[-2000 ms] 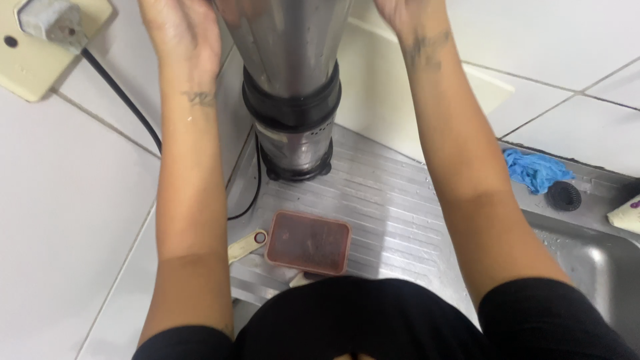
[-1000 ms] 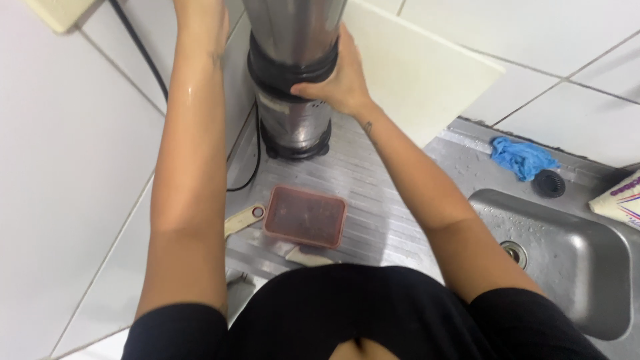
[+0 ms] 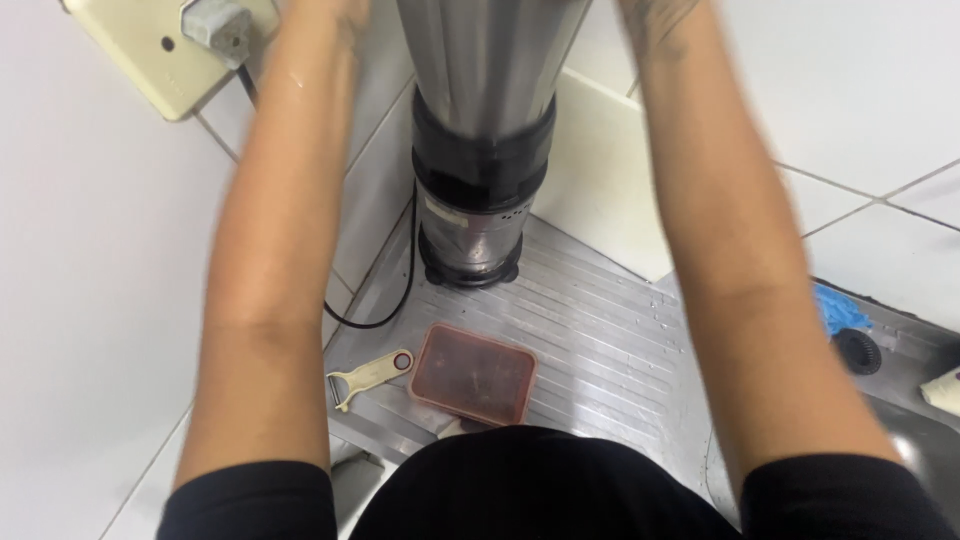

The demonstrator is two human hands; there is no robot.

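A tall blender with a stainless steel jar (image 3: 487,60), a black collar (image 3: 484,161) and a metal motor base (image 3: 476,244) stands upright in the corner of the ribbed metal drainboard. Both of my forearms reach up past it, one on each side. My left and right hands are beyond the top edge of the view, so what they touch or hold is hidden, as is the top of the jar. Nearer to me lie a reddish plastic container with a translucent lid (image 3: 474,375) and, at its left, a cream Y-shaped peeler (image 3: 371,375).
A white board (image 3: 600,187) leans behind the blender. The black cord (image 3: 411,262) curves at its left; a plug (image 3: 217,30) sits in the wall outlet. At right are a blue cloth or glove (image 3: 840,307), a black round strainer (image 3: 856,351) and the sink basin (image 3: 919,442).
My right hand, which was at the blender's black collar one second ago, has moved up out of view. My left forearm still reaches up beside the jar.
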